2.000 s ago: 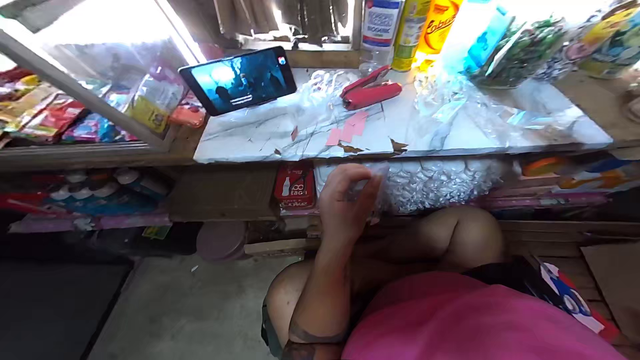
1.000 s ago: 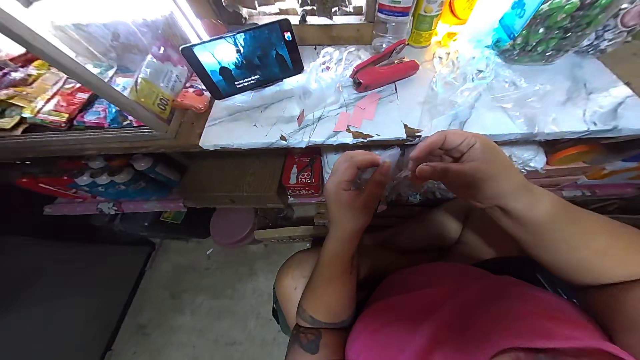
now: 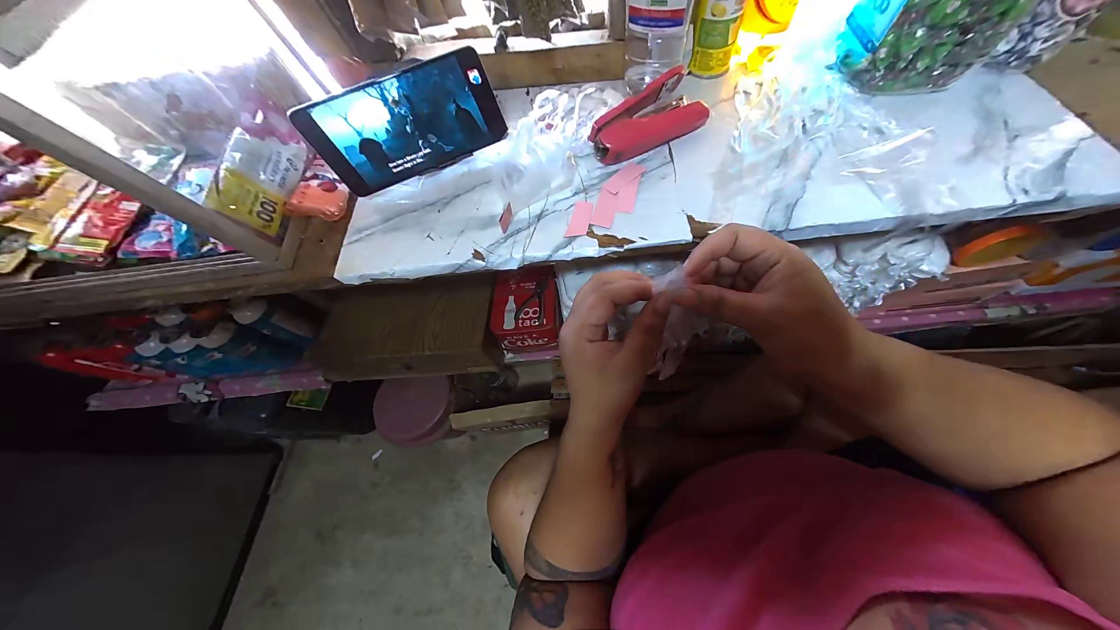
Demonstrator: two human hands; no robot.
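Observation:
Both hands meet just in front of the marble-patterned counter (image 3: 980, 157), pinching a small clear plastic bag (image 3: 672, 284) at its top. My left hand (image 3: 612, 337) grips its left side between thumb and fingers; my right hand (image 3: 770, 306) pinches the right side. The bag's lower part hangs below the fingertips, partly hidden. Beyond the hands, a red stapler (image 3: 652, 127) lies on the counter with its top arm raised. Small pink paper pieces (image 3: 604, 208) lie nearer the counter's edge. Crumpled clear plastic (image 3: 542, 131) is left of the stapler, and more plastic bags (image 3: 840, 166) spread out at the right.
A phone (image 3: 402, 118) showing a video leans at the counter's back left. Bottles (image 3: 717, 35) and a plastic container of green-wrapped items (image 3: 936, 44) stand at the back. Packets (image 3: 96, 214) fill a case at left. Below the counter are a red Coke box (image 3: 525, 311) and a wooden board (image 3: 407, 328).
Two seconds ago only my left hand was in view; my right hand has since come in from the right. The hands are now closer together at the bag than one second ago.

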